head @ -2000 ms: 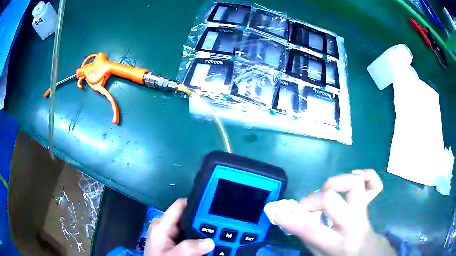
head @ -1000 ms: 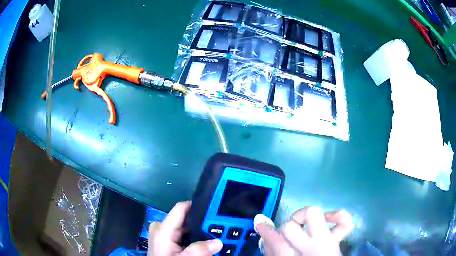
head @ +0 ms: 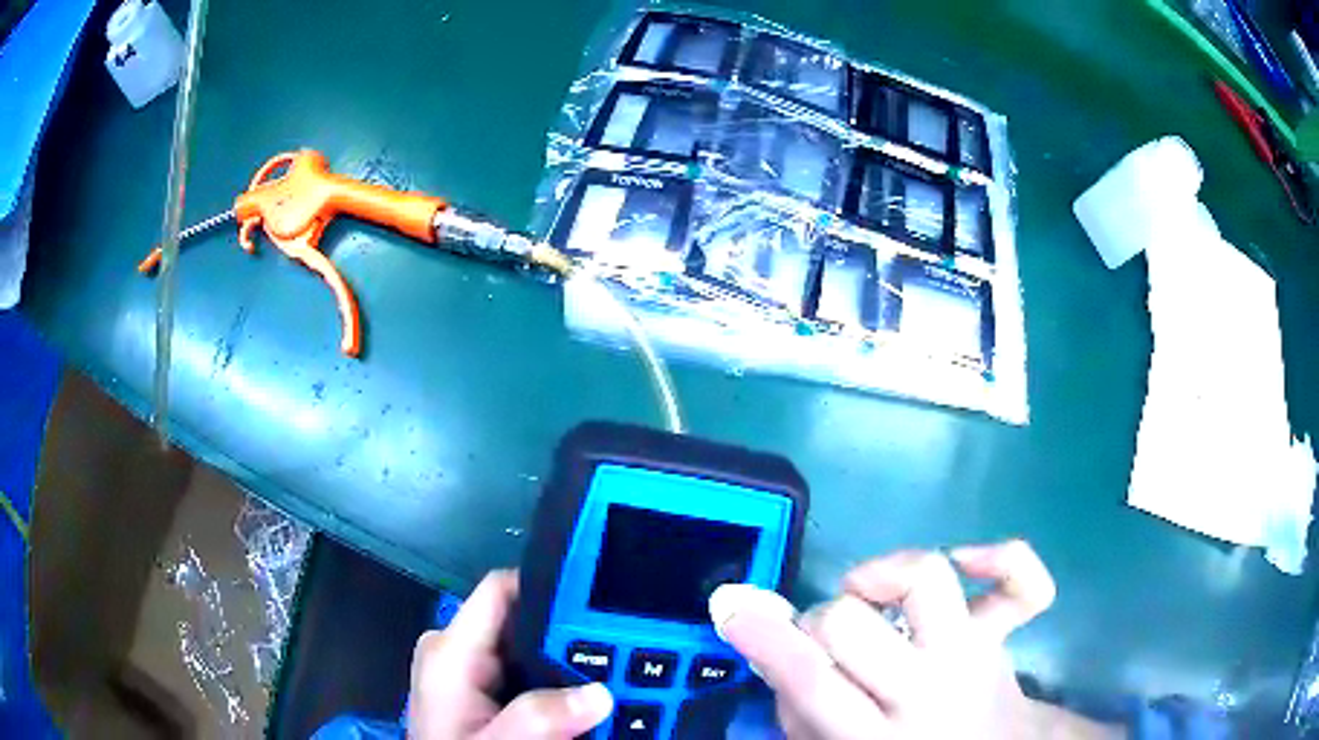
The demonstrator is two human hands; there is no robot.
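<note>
The handheld tester (head: 658, 578), with a black case, blue face and small dark screen, is low in the middle, screen up. My left hand (head: 499, 672) grips its lower left side, thumb beside the keys. My right hand (head: 897, 643) has a fingertip at the screen's lower right corner, with a small whitish wad of wipe (head: 733, 607) pressed there, hard to tell from the fingertip. The other fingers are curled above. The tester's lower end is cut off by the picture's edge.
An orange air blow gun (head: 311, 210) lies left, its hose (head: 651, 362) running behind the tester. Film-covered lens panels (head: 788, 188) lie beyond. White wipes (head: 1208, 376) and a white container (head: 1136, 203) are right. A small bottle (head: 142, 55) is upper left, a cardboard box (head: 188, 578) lower left.
My right hand moved from the screen's right side to the lower keys, then back up onto the screen's lower right corner. The tester shifted slightly left, still in my left hand.
</note>
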